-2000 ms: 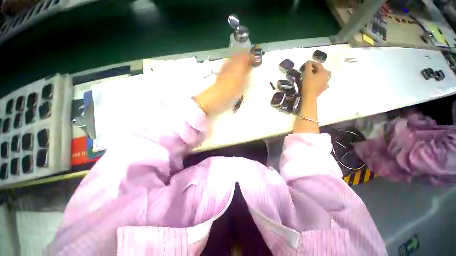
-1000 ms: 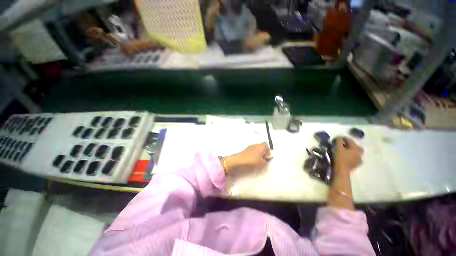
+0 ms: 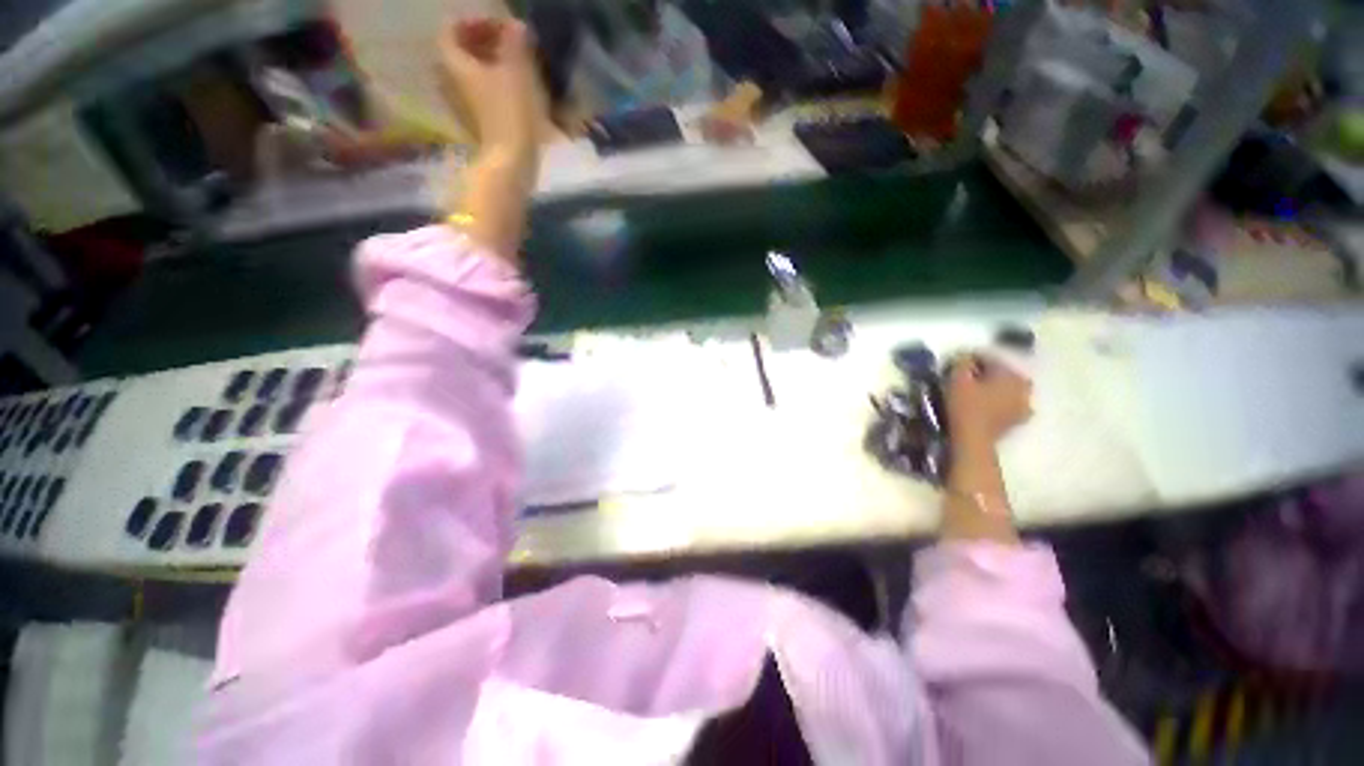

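Observation:
Several glossy black watch-like units [image 3: 905,427] lie in a loose pile on the white bench [image 3: 718,509]. My right hand [image 3: 990,401] is at the pile's right side, fingers curled; a dark spot shows at the fingers, but whether they hold a unit is unclear. My left hand [image 3: 494,90] is raised high at the upper left, beyond the green conveyor, its fingers curled and blurred; I cannot tell whether it holds anything. A thin black stick [image 3: 763,370] lies on the bench left of the pile. One dark unit [image 3: 1016,337] lies apart, behind my right hand.
A white tray [image 3: 112,501] with rows of dark units is at the left, partly behind my left sleeve. A white sheet [image 3: 584,434] lies beside it. A pump bottle [image 3: 790,310] and small dark jar [image 3: 832,332] stand at the bench's back edge. A dark green conveyor [image 3: 673,247] runs behind.
My left hand has moved from the bench beside the black stick up and leftward, over the conveyor. My right hand stays by the pile. The camera view has shifted.

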